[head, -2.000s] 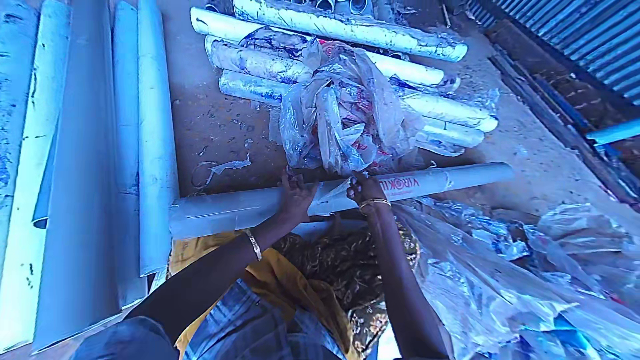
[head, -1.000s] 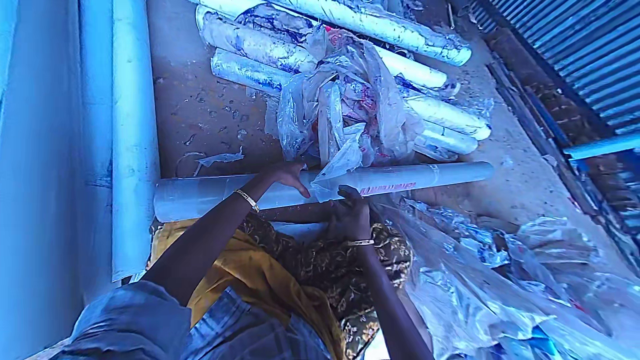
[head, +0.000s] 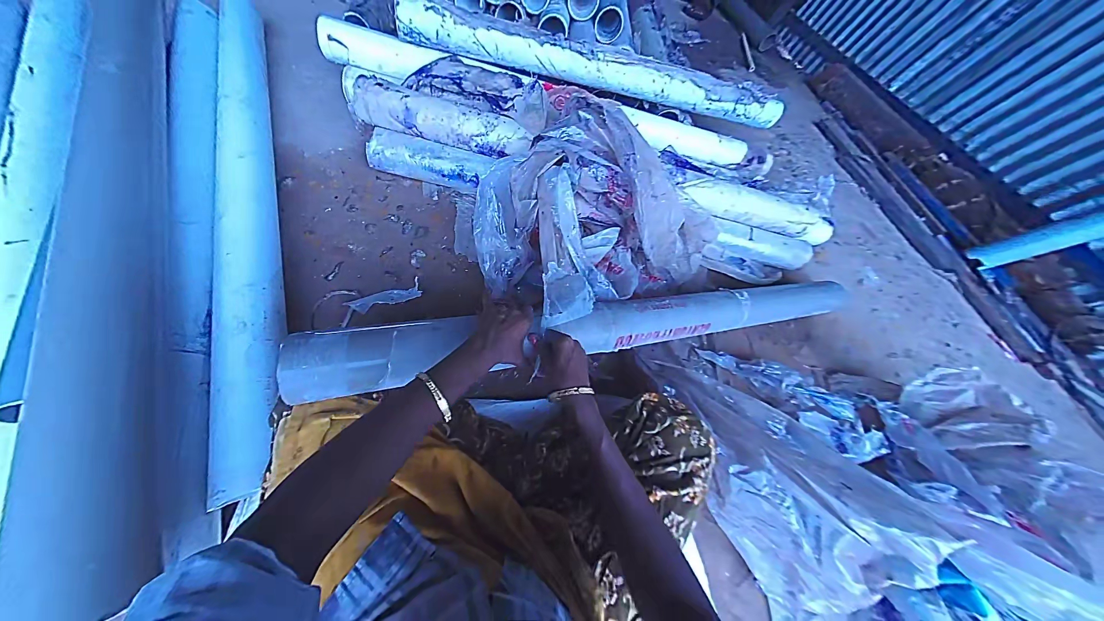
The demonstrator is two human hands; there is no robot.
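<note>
A long pale plastic pipe point(head: 673, 323) with red printing lies across in front of my knees, tilted slightly up to the right. Clear plastic film point(head: 565, 293) hangs down over its middle from a crumpled heap of plastic sheeting point(head: 604, 190). My left hand point(head: 504, 335) is closed on the film at the pipe's middle, with the wrist above the near side. Close beside it, my right hand point(head: 565, 360) pinches film at the pipe's near edge. The fingertips are partly hidden, and a small red spot shows between the hands.
Several white pipes point(head: 724, 203) lie beyond the heap, with open pipe ends point(head: 609, 24) behind them. Large pipes point(head: 246, 259) run along the left. Loose plastic sheeting point(head: 828, 483) spreads at the right, near a corrugated metal wall point(head: 975, 95).
Both hands, apart a second ago, have come together at the middle of the pipe. The left hand's fingers, spread then, are now closed. The view has shifted somewhat.
</note>
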